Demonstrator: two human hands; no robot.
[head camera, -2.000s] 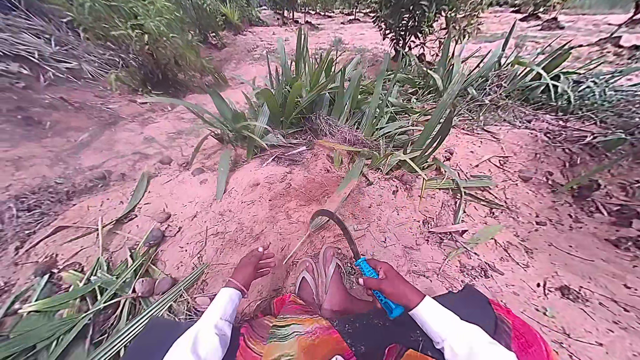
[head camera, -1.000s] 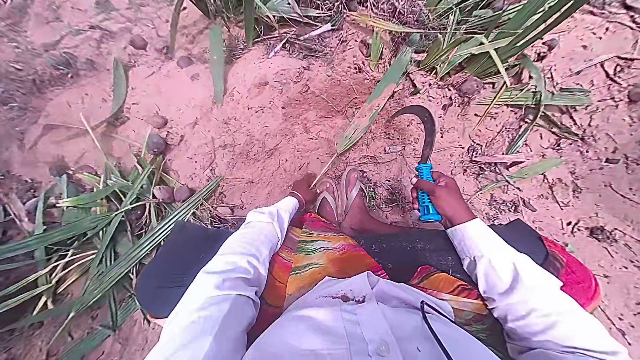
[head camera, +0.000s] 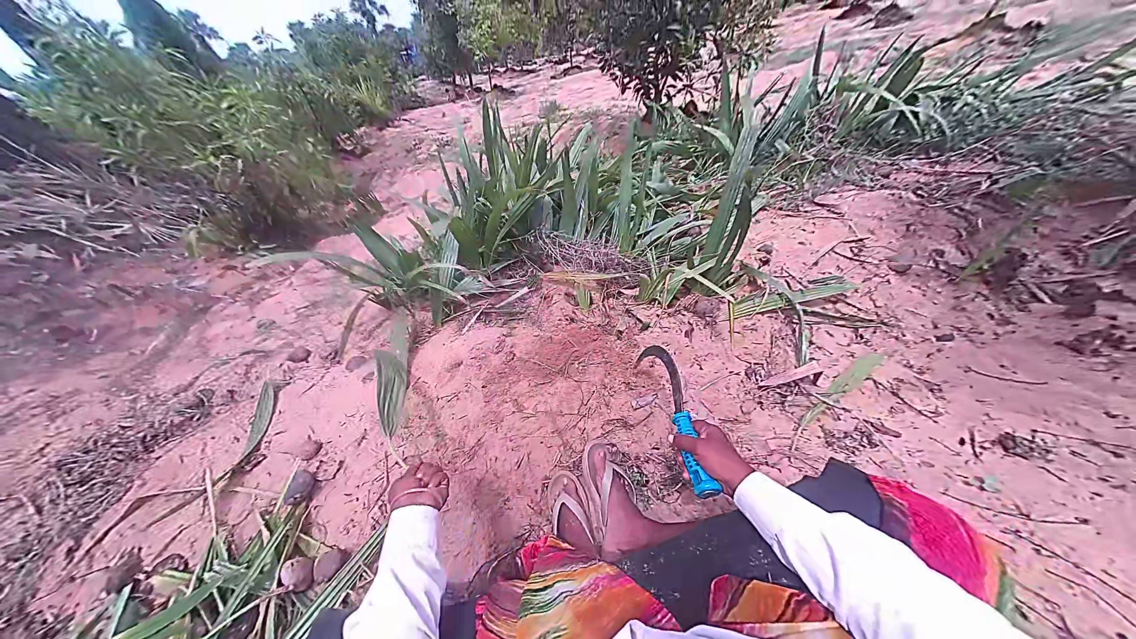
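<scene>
My right hand (head camera: 717, 454) is closed around the blue handle of a sickle (head camera: 676, 382), whose dark curved blade points up and to the left over the soil. At the left, my left hand (head camera: 419, 486) is a fist around the thin stalk of a long green leaf (head camera: 391, 383). The leaf's blade stands away from me above the fist. Between the hands, a little lower, are my feet in sandals (head camera: 572, 515).
Long-leaved green plants (head camera: 568, 204) grow ahead on reddish sandy ground. A pile of cut leaves (head camera: 240, 577) lies at lower left, with round brown fruits or stones (head camera: 296, 573) beside it. Bushes (head camera: 240, 133) stand at upper left.
My left hand has moved left, away from my feet, with the leaf that lay in front of the sandals one second ago. The sickle stays in my right hand. The view has tilted up.
</scene>
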